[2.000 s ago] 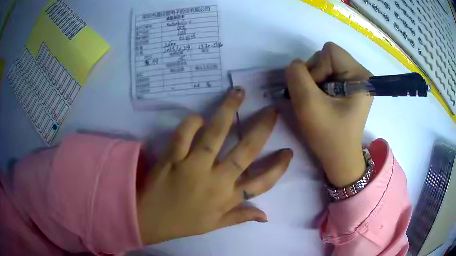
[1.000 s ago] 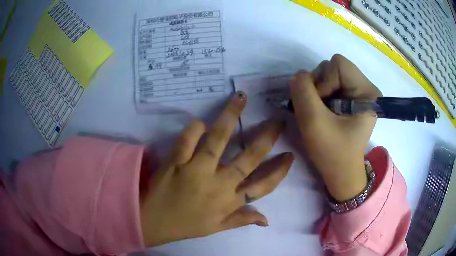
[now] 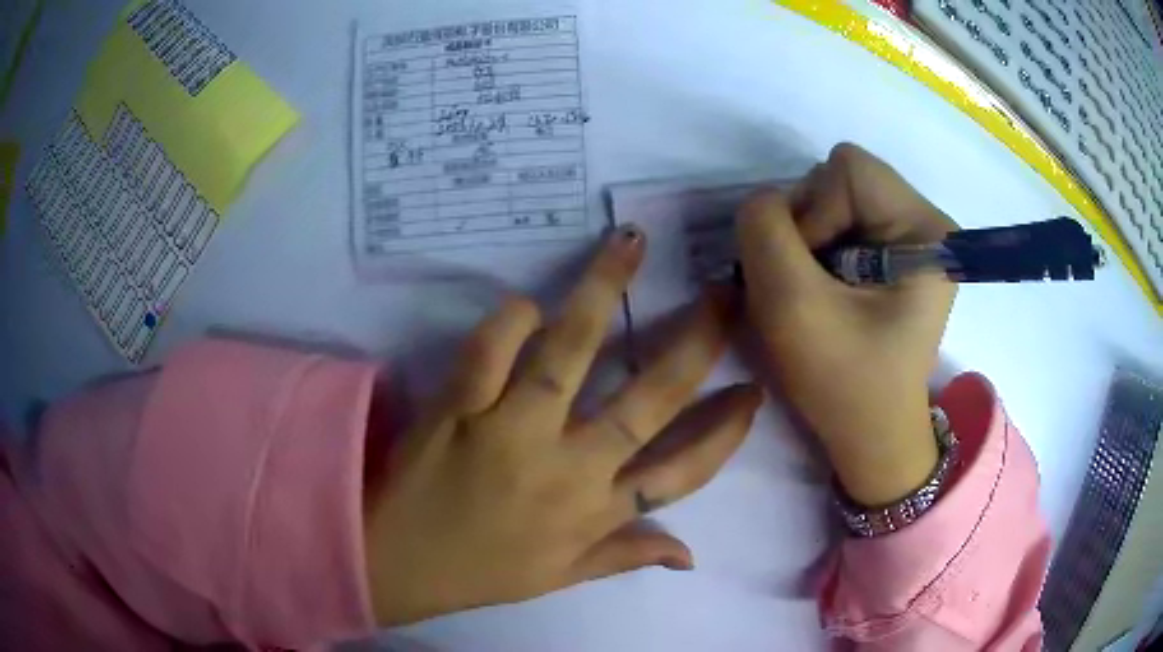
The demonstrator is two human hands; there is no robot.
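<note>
A white slip (image 3: 661, 210) lies on the white bench top in front of me. My left hand (image 3: 548, 446) lies flat across its lower left part with fingers spread, fingertips on the slip. My right hand (image 3: 848, 293) grips a black-ended pen (image 3: 906, 260), with its tip low at the slip. Dark marks show on the slip beside the tip, partly hidden by my right fingers. A printed label slip (image 3: 472, 140) with handwriting lies flat just to the upper left, apart from my hands.
A sticker sheet (image 3: 140, 204) with yellow backing lies at the left. Yellow tape (image 3: 995, 127) curves along the upper right. Beyond it is a white-looking tray (image 3: 1071, 102) with rows of pockets. A dark ridged stack edge (image 3: 1103, 510) stands at the lower right.
More dark marks show on the slip near the pen tip. The pen and right hand have shifted slightly. My left hand stays spread on the slip.
</note>
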